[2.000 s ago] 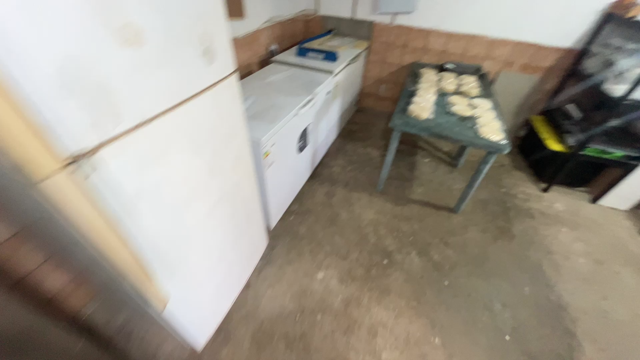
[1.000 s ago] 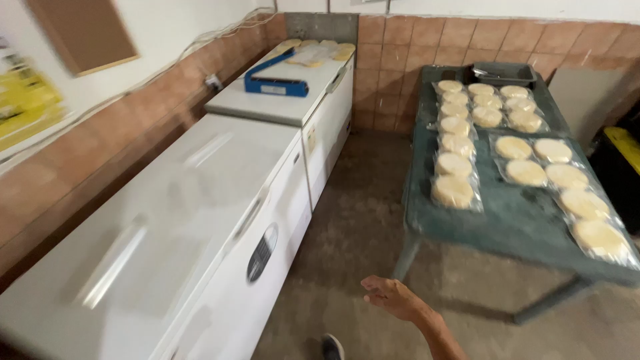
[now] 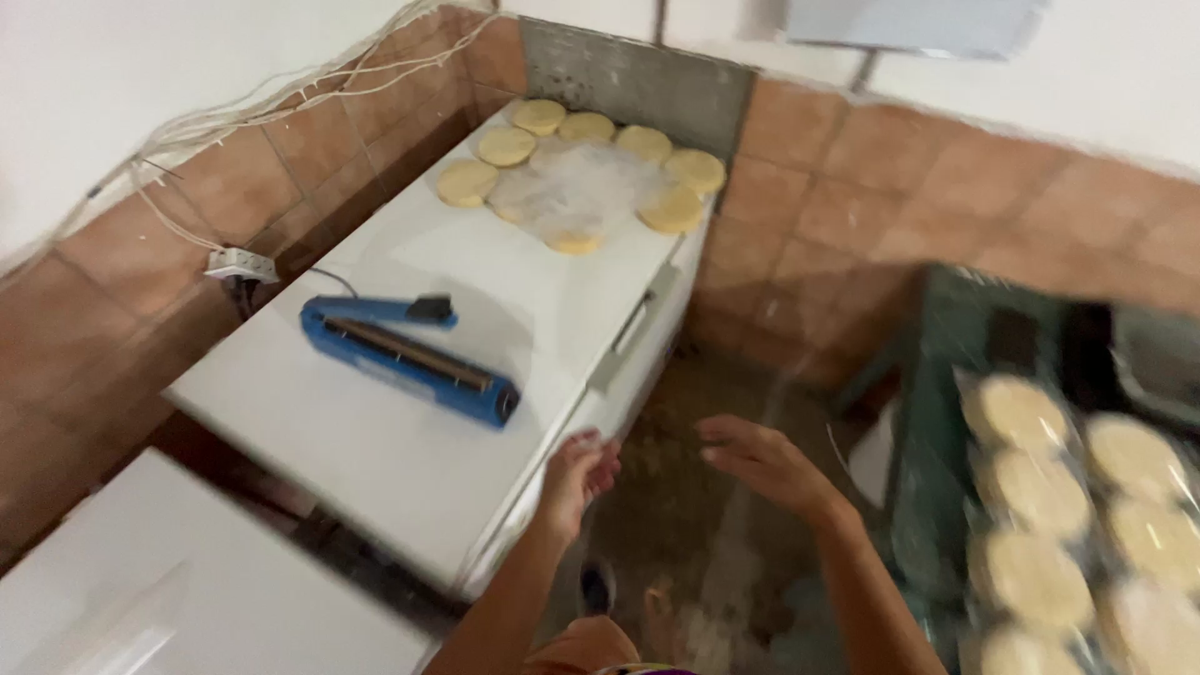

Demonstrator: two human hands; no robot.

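My left hand (image 3: 578, 478) is in front of the chest freezer's edge, fingers curled, with nothing visible in it. To its right my right hand (image 3: 764, 461) hangs in the air over the floor, fingers apart and empty. A blue impulse bag sealer (image 3: 417, 370) lies on the white freezer lid (image 3: 422, 469), left of my left hand, its arm raised. Farther back on the lid, several pale round dough-like discs (image 3: 467, 183) surround a heap of clear plastic bags (image 3: 586, 187). More discs in clear plastic (image 3: 1036, 581) lie on the green table at the right.
A second white freezer (image 3: 206, 581) stands at the lower left. White cables run along the tiled wall to a power strip (image 3: 242, 265). The green table (image 3: 928, 450) bears a grey tray (image 3: 1162, 361) at its far side. My foot (image 3: 596, 586) is on the floor between freezer and table.
The view has moved up to the far freezer. Both hands are now in view, where one second ago only one hand was. The sealer and discs on the freezer appear much nearer.
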